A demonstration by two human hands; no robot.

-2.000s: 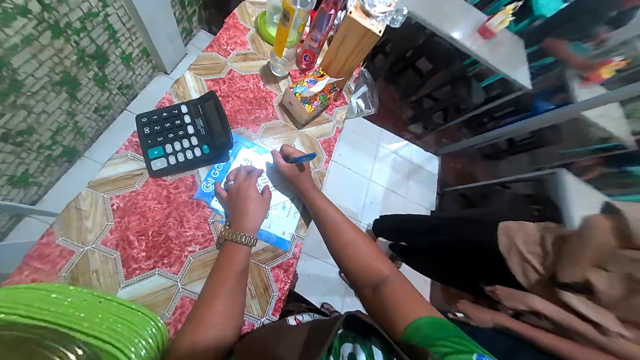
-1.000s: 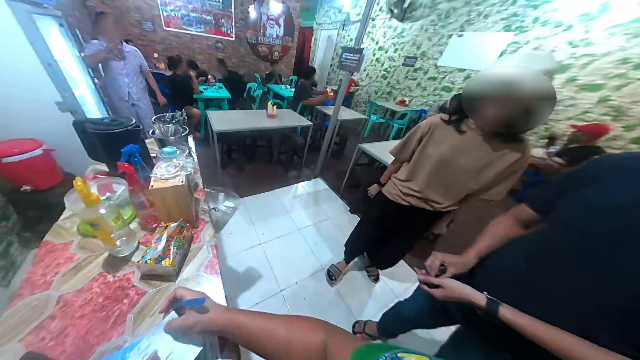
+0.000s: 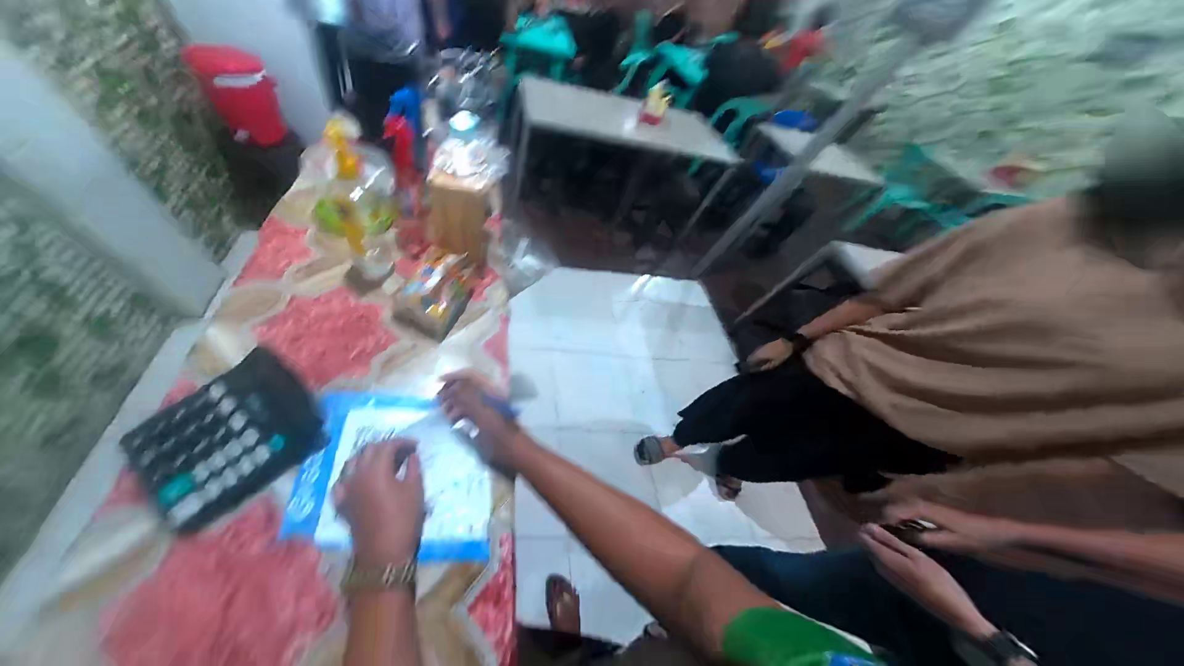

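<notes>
My left hand (image 3: 381,499), with a metal watch (image 3: 379,578) at its wrist, rests on the left part of a white sheet bearing writing (image 3: 453,499). Blue material (image 3: 303,495) shows around the sheet's edges on the counter. My right hand (image 3: 476,416) holds a blue pen (image 3: 502,407) at the sheet's upper right corner; the pen's tip is hidden. Left of the sheet lies a black desk calculator (image 3: 222,439) with light and teal keys. The view is blurred.
Beyond the sheet stand a patterned box (image 3: 435,291), a wooden holder (image 3: 458,217) and a yellow-topped bottle (image 3: 350,203). A person in a brown top (image 3: 1008,342) stands at the right, another person's hands (image 3: 925,536) below. Behind are grey tables (image 3: 629,120) and a red bin (image 3: 239,97).
The view has swung up to the room and partly back down to the counter. The pen stays in my right hand throughout. My left hand, out of view one second ago, shows again on the sheet.
</notes>
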